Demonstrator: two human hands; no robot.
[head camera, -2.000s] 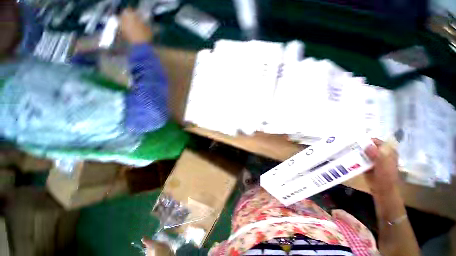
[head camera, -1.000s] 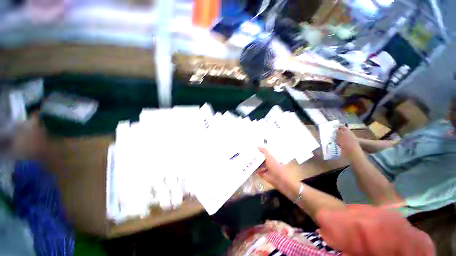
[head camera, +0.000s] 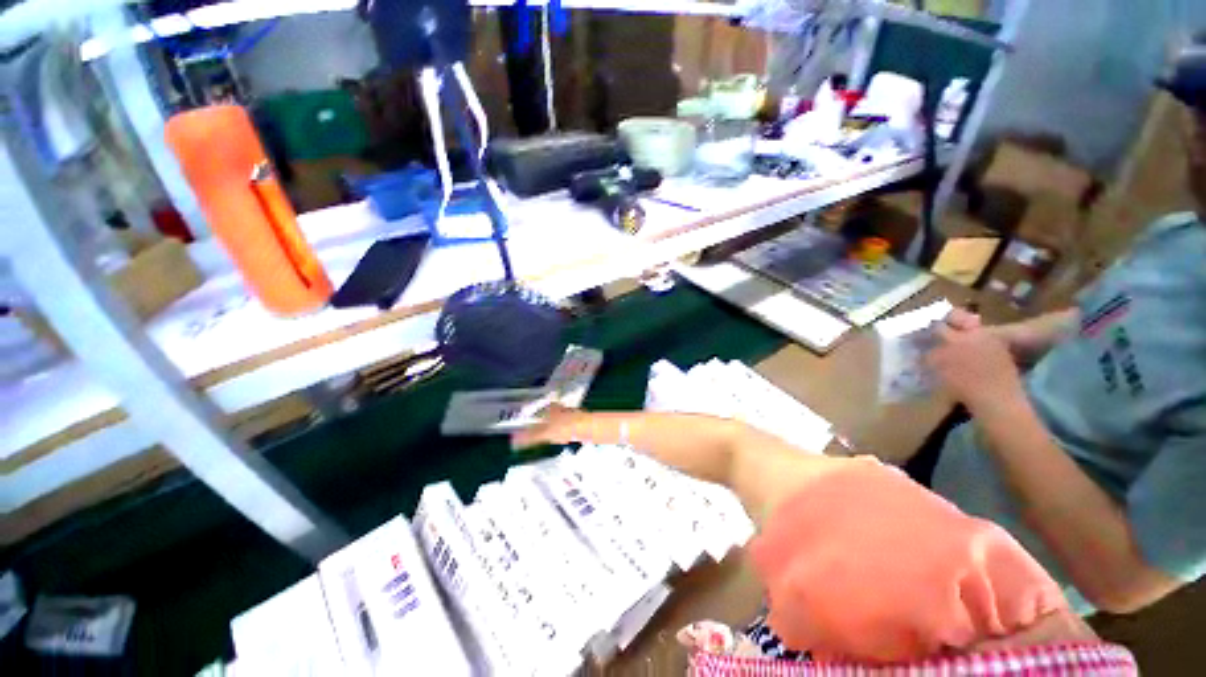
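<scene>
My right hand (head camera: 553, 427) reaches left over the row, its fingers at the right end of a glossy greyish-white carton (head camera: 487, 411) low over or on the green belt; the grip looks closed but is blurred. A second carton (head camera: 577, 378) lies against it on the belt. White retail cartons (head camera: 397, 598) with dark print and barcodes overlap in a long row along the near side. My left hand is not in view.
A coworker (head camera: 1124, 384) at the right holds a white carton (head camera: 910, 352). A round dark fan (head camera: 503, 331) hangs at the shelf edge (head camera: 331, 347) just behind the belt cartons. A white post (head camera: 172, 410) slants at left. Flat boards (head camera: 820, 280) lie at the far end.
The view has swung up and turned. My right hand has moved from over the row to the belt, where a carton now lies beside the earlier one.
</scene>
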